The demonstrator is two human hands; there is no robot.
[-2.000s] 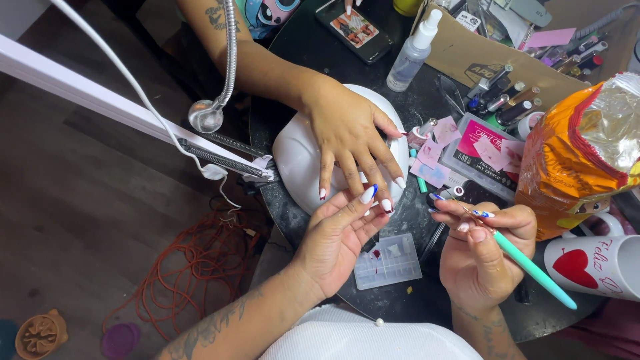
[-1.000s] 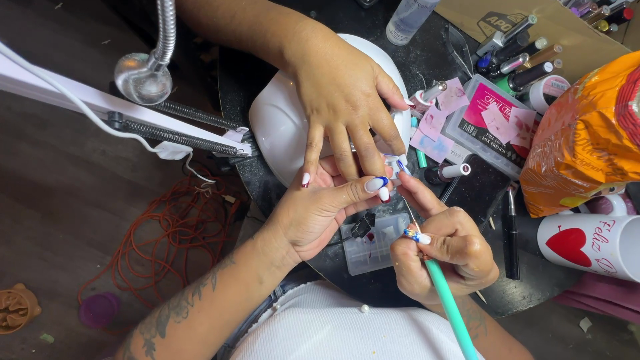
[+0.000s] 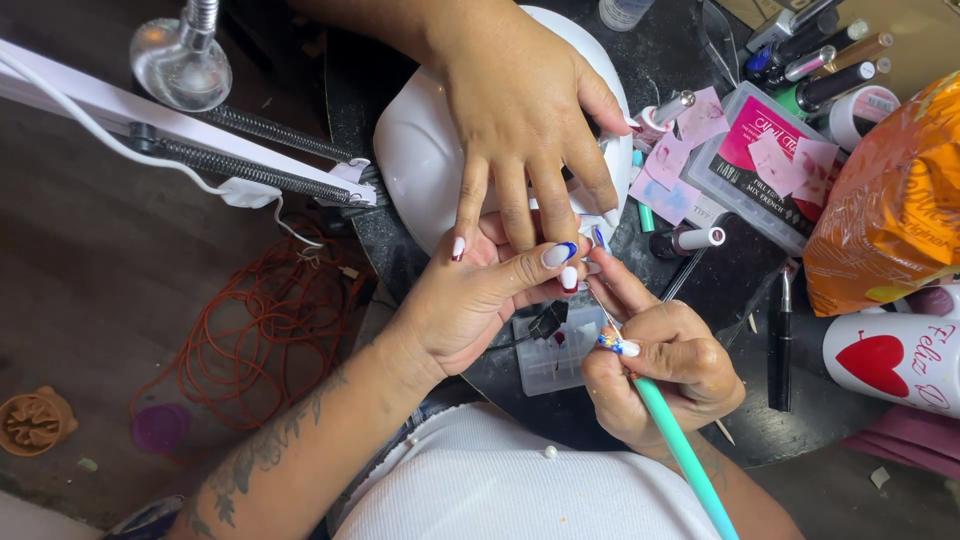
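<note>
My left hand [image 3: 480,289] is under another person's hand [image 3: 525,120], its thumb and fingers closed around one of that hand's fingers, which has a white nail with a dark red tip. The person's hand lies palm down over a white nail lamp [image 3: 420,150]. My right hand [image 3: 664,367] grips a thin nail art brush with a turquoise handle [image 3: 679,450]. The brush's fine end points at the held finger, close to the nail; whether it touches cannot be told. Below the hands lies a clear plastic palette [image 3: 540,367] with dark red smears.
At right are a nail tip box [image 3: 750,202], pink paper pieces [image 3: 703,116], a polish bottle [image 3: 694,238], a black pen-like tool [image 3: 781,360], an orange bag [image 3: 892,202] and a mug with a red heart [image 3: 874,364]. A lamp arm [image 3: 262,154] reaches in from the left.
My right hand has moved left with the brush, from near the mug to beside my left hand. The view has moved closer to the hands.
</note>
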